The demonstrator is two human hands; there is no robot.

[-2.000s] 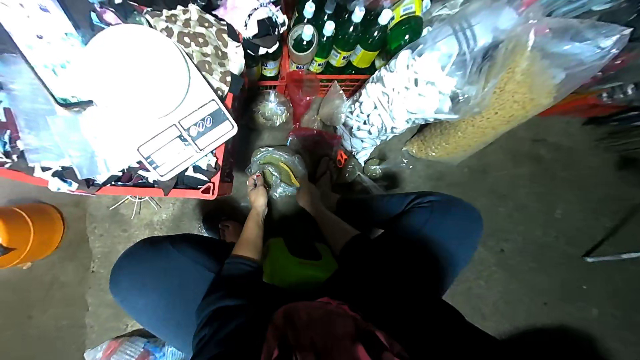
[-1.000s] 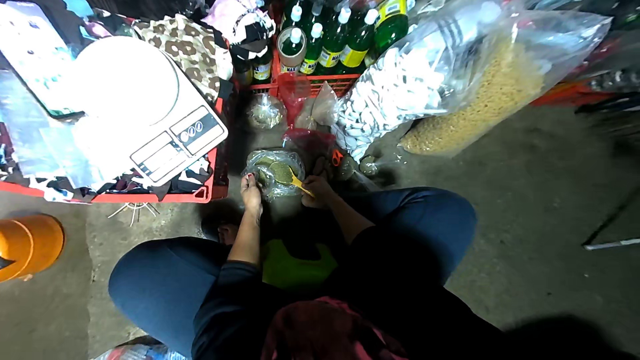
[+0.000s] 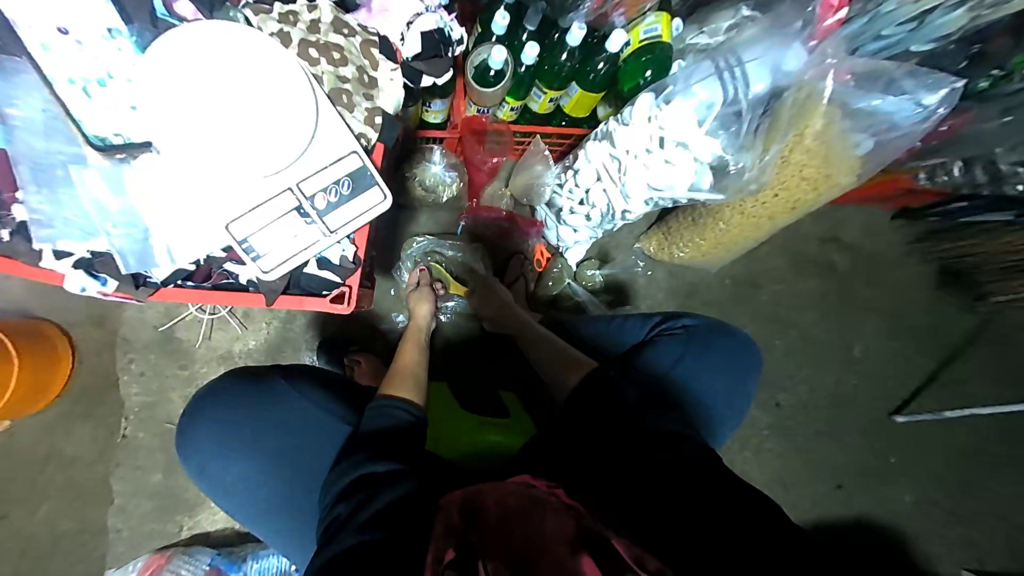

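Between my feet an opened clear plastic bag (image 3: 406, 254) lies low down, with dark contents that I cannot make out. My left hand (image 3: 422, 296) grips the near left edge of this bag. In my right hand (image 3: 490, 300) is the handle of a yellow scoop or spoon (image 3: 448, 279), which reaches left into the bag's mouth, close to my left fingers. Just beyond the bag stand a knotted clear bag (image 3: 435, 174) and a red plastic bag (image 3: 486, 152). Orange scissor handles (image 3: 542, 257) show to the right of my right hand.
A white digital scale (image 3: 320, 200) rests on a red crate (image 3: 256, 301) at left. Green bottles (image 3: 588, 80) fill another crate ahead. Bags of white pieces (image 3: 632, 160) and yellow pellets (image 3: 744, 208) lean at right. An orange bucket (image 3: 32, 368) stands far left.
Since a second ago, the yellow utensil has moved left, nearer my left hand, and my right hand has come in over the bag. My left hand stays at the bag's edge.
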